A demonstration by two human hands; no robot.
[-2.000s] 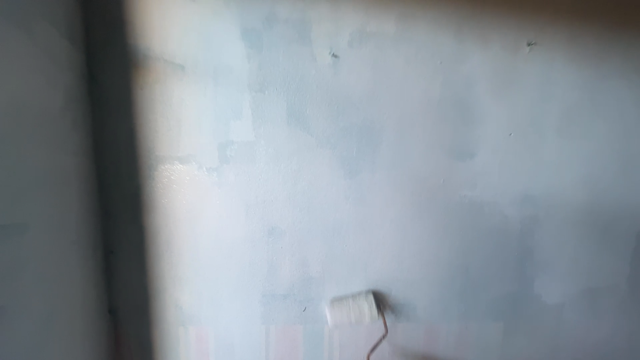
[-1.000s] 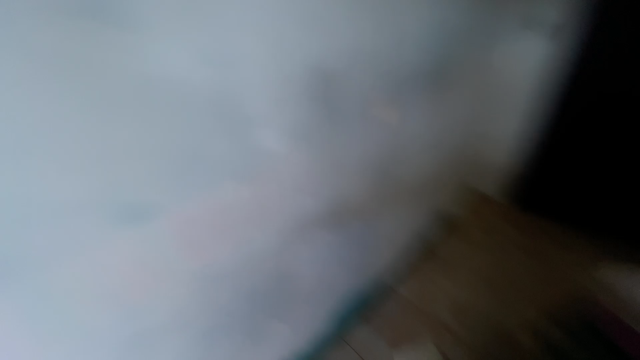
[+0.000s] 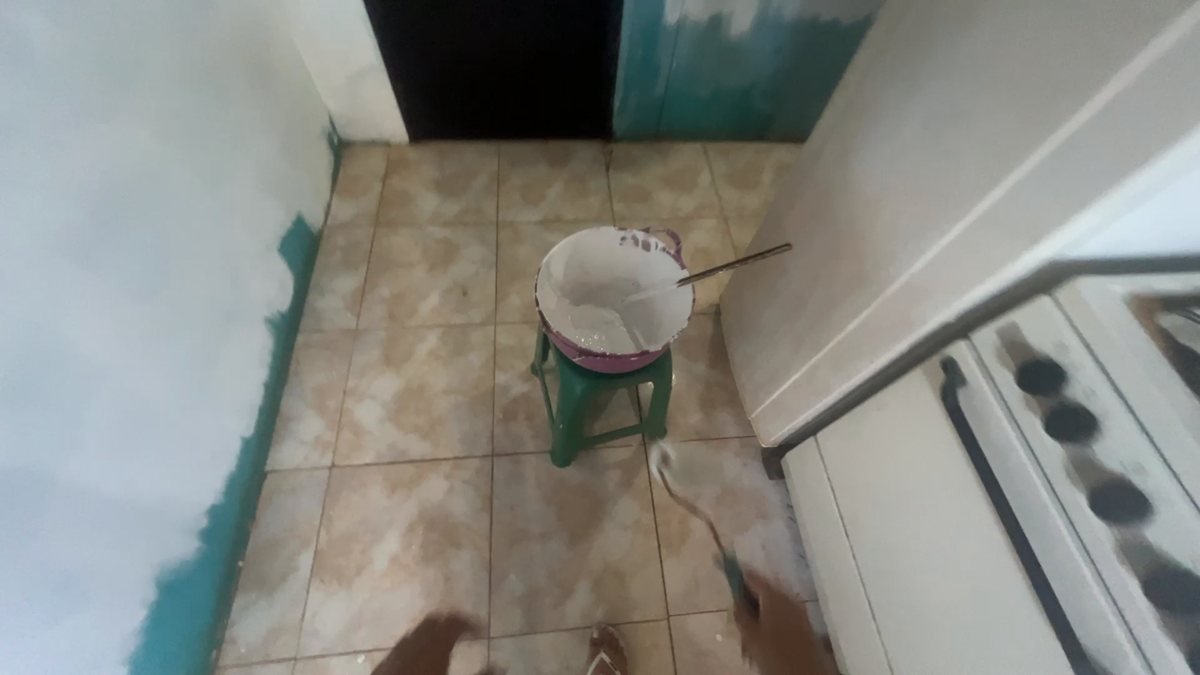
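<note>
At the lower right, my right hand is closed around the handle of a paint roller. The roller's whitish head points up toward a green plastic stool. On that stool stands a purple basin coated inside with white paint. A thin stick or utensil handle leans out over its right rim. My left hand, blurred and partly cut off by the bottom edge, has nothing visible in it; its fingers are too blurred to read.
A white wall with a teal lower band runs along the left. On the right are a white stove with dark knobs and a large pale appliance or cabinet. A dark doorway lies ahead; my foot is on the floor tiles.
The view has swung from the wall down to the floor. The roller, against the wall two seconds ago, is now above the floor near the stool.
</note>
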